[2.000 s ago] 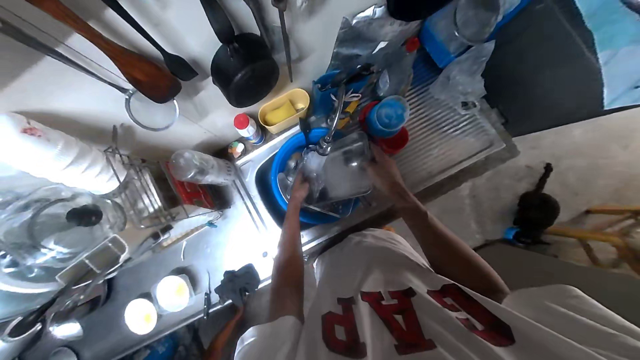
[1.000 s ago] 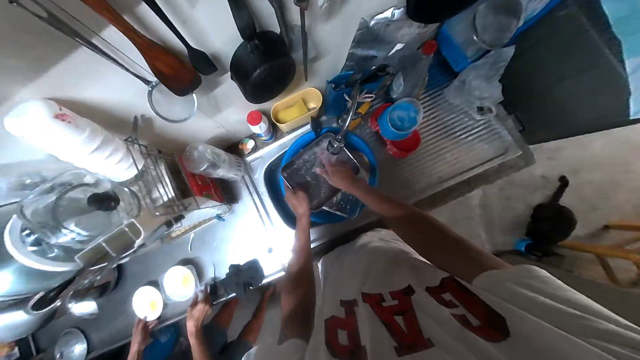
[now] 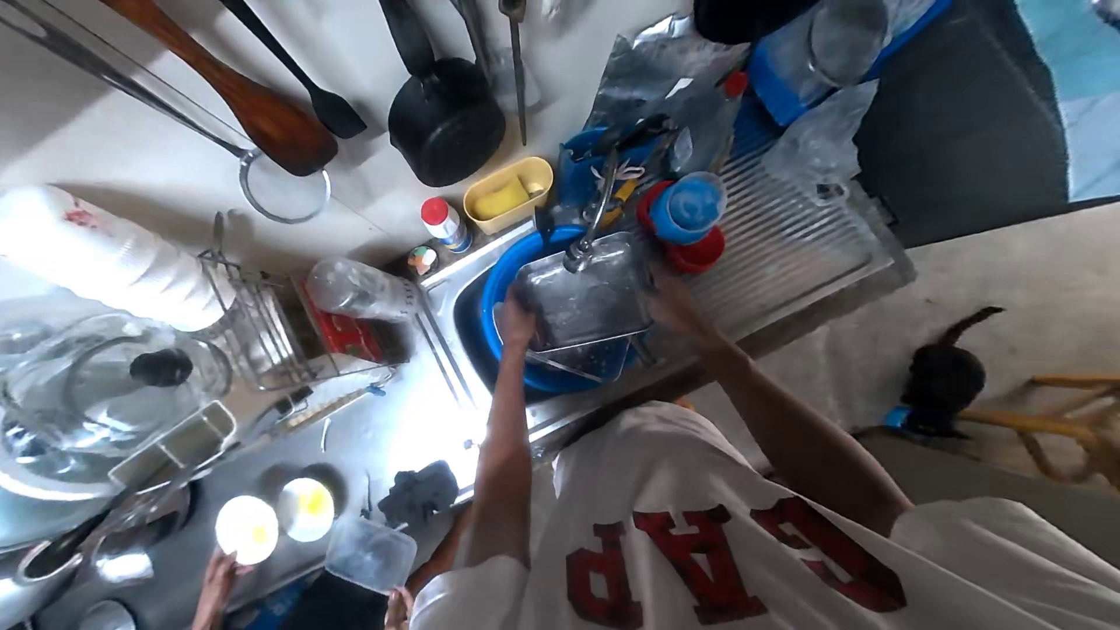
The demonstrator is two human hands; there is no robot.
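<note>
Under the metal faucet, both my hands hold a rectangular clear tray over a blue basin in the sink. My left hand grips its left side, and my right hand, somewhat blurred, is at its right edge. Another clear, flat-sided container lies lower in the basin. Beside my right hand stand a blue cup and a red cup. A yellow sponge rests in a yellow tub behind the basin.
At lower left, another person's hands hold a bowl and a clear plastic container. A ribbed drainboard extends right of the sink. A wire rack stands left. A black pan hangs on the wall. A black cat is on the floor.
My right hand has moved from over the tray's middle to its right edge. The other person now holds a clear container that the earlier frames do not show.
</note>
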